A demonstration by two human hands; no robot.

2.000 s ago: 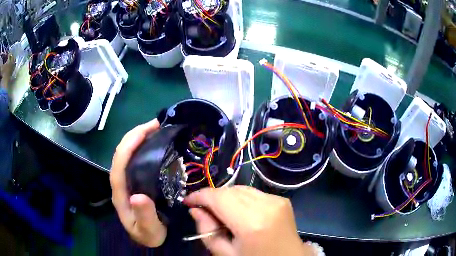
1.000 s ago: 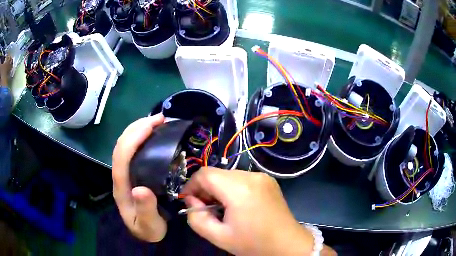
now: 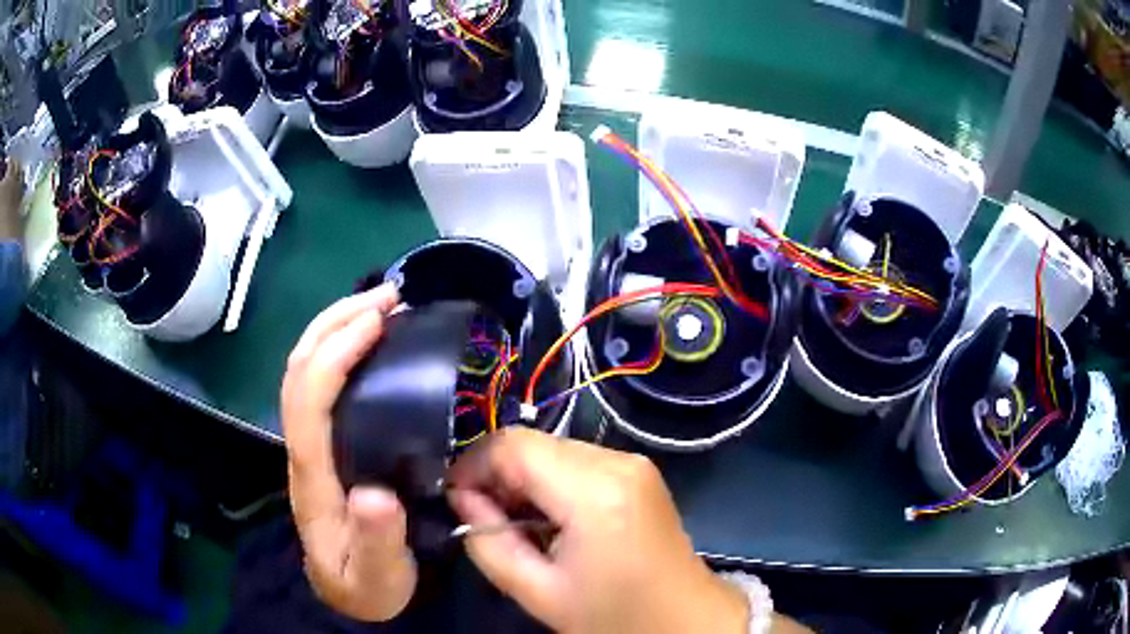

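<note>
My left hand (image 3: pixel 337 458) is closed around a black camera head shell (image 3: pixel 403 396), held tilted in front of a white base housing with a black inside (image 3: pixel 465 266). The shell's open side faces right; its board is mostly hidden. My right hand (image 3: pixel 576 526) has its fingertips at the shell's right edge, and a thin metallic tool (image 3: pixel 496 529) sticks out between its fingers. Red and orange wires (image 3: pixel 502 384) run inside the base beside the fingertips. Whether the fingertips pinch a wire or plug is hidden.
Several open bases with loose wires stand to the right, one nearest (image 3: pixel 694 328). White brackets (image 3: pixel 721 167) stand behind them. Wired units (image 3: pixel 143 235) stand at left and back. A white tangled heap (image 3: pixel 1093 446) lies at far right. The bench edge (image 3: pixel 867 564) curves in front.
The shell has turned in my left hand, so its board no longer shows clearly. The red wire end seen at my right fingertips is now hidden. The view has shifted slightly.
</note>
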